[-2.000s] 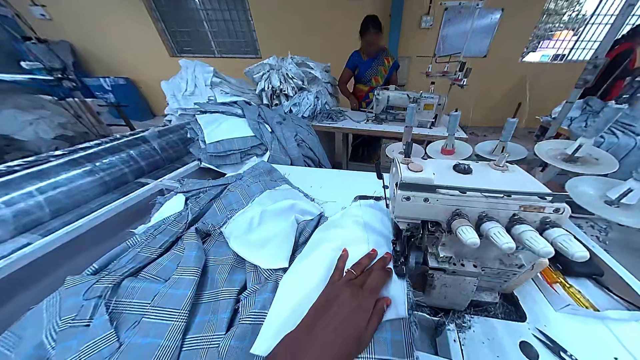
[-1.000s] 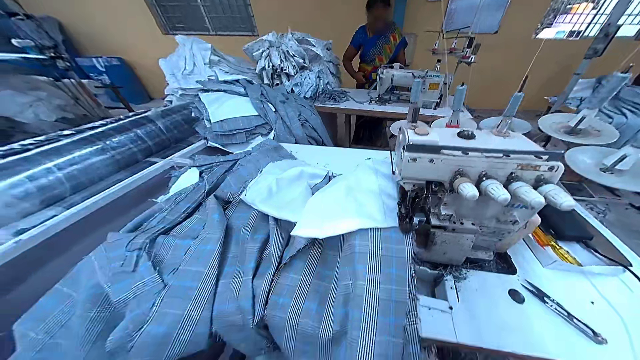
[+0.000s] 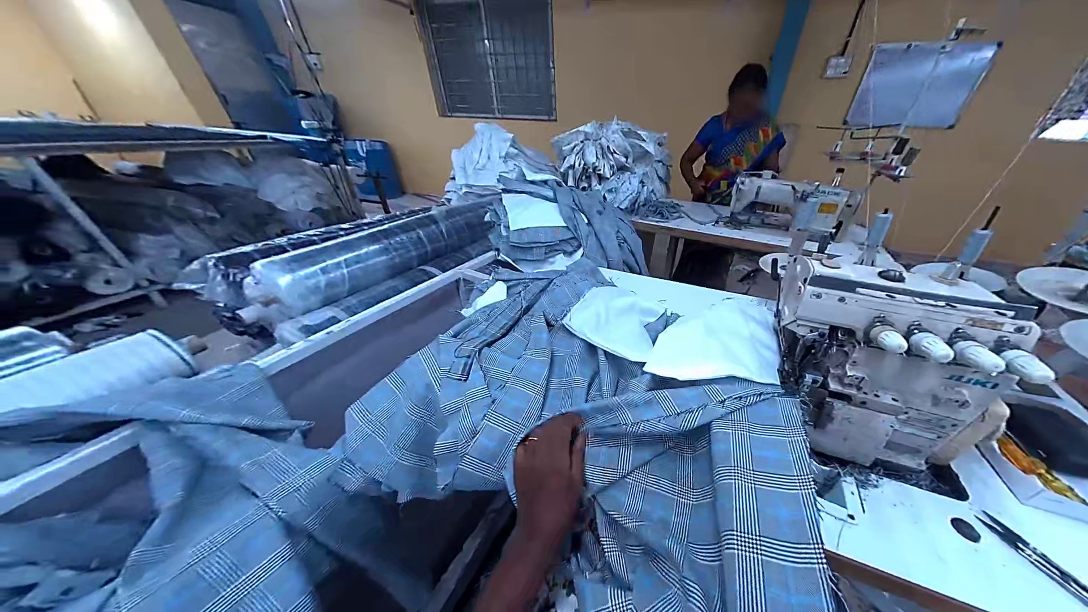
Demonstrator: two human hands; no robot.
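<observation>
My left hand (image 3: 549, 463), with a ring on one finger, is closed on a fold of blue-grey plaid fabric (image 3: 671, 450) at the front of the table. My right hand is not in view. The fabric spreads across the table and hangs over its front edge. Two white cloth pieces, one at the left (image 3: 614, 323) and one at the right (image 3: 718, 342), lie on the plaid beyond my hand. The right piece reaches the left end of a white overlock sewing machine (image 3: 909, 365); whether it lies under the presser foot cannot be told.
Metal thread snips (image 3: 1033, 552) lie on the white tabletop (image 3: 918, 544) at right. Plastic-wrapped fabric rolls (image 3: 374, 255) and more plaid cloth (image 3: 187, 476) are at left. Garment piles (image 3: 552, 229) stand behind; a person (image 3: 739, 140) stands at another sewing machine (image 3: 790, 200).
Two seconds ago my left hand lay flat on the right white piece; one second ago it was out of view. Now it grips the plaid nearer the front. The view has swung left.
</observation>
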